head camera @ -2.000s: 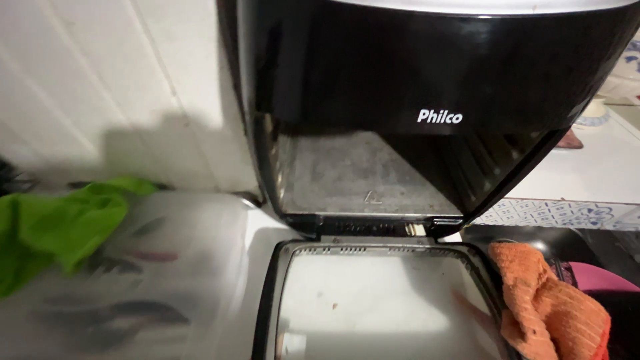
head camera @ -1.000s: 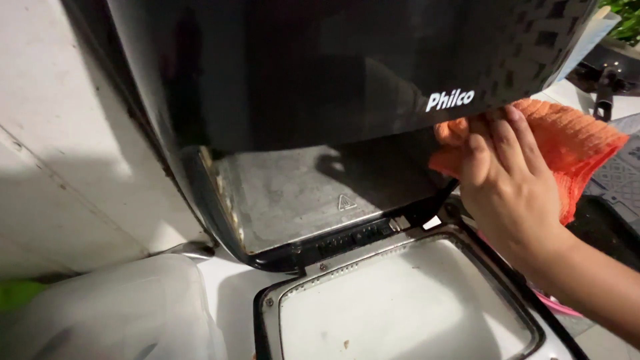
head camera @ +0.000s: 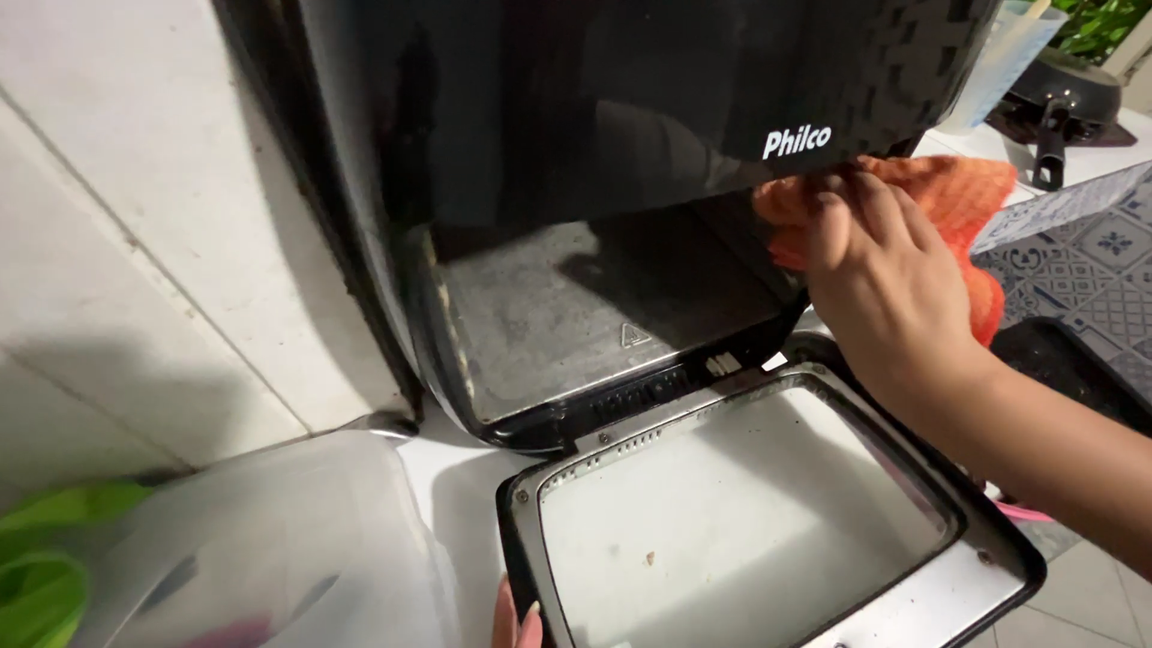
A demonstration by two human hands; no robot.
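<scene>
A black Philco countertop oven point(head camera: 585, 108) stands with its glass door point(head camera: 738, 522) folded down at the front. My right hand point(head camera: 886, 261) presses an orange cloth point(head camera: 954, 193) against the right edge of the oven opening, just below the brand mark. The fingertips are partly hidden in the cloth. At the lower edge of the view, the fingers of my left hand point(head camera: 517, 621) touch the left rim of the lowered door; the rest of that hand is out of view. The metal oven floor point(head camera: 576, 315) shows marks, and a small brown crumb point(head camera: 649, 558) lies on the door glass.
A translucent plastic container point(head camera: 297, 540) sits at the lower left, beside bright green material point(head camera: 45, 576). White wall panels point(head camera: 135, 225) rise left of the oven. At the right are a dark pan point(head camera: 1062, 90), a translucent jug point(head camera: 1003, 67) and a black tray point(head camera: 1071, 369).
The orange cloth lay right of the lowered door two seconds ago; my right hand now holds it at the oven's edge. My left fingers have come into view at the door. The view has shifted.
</scene>
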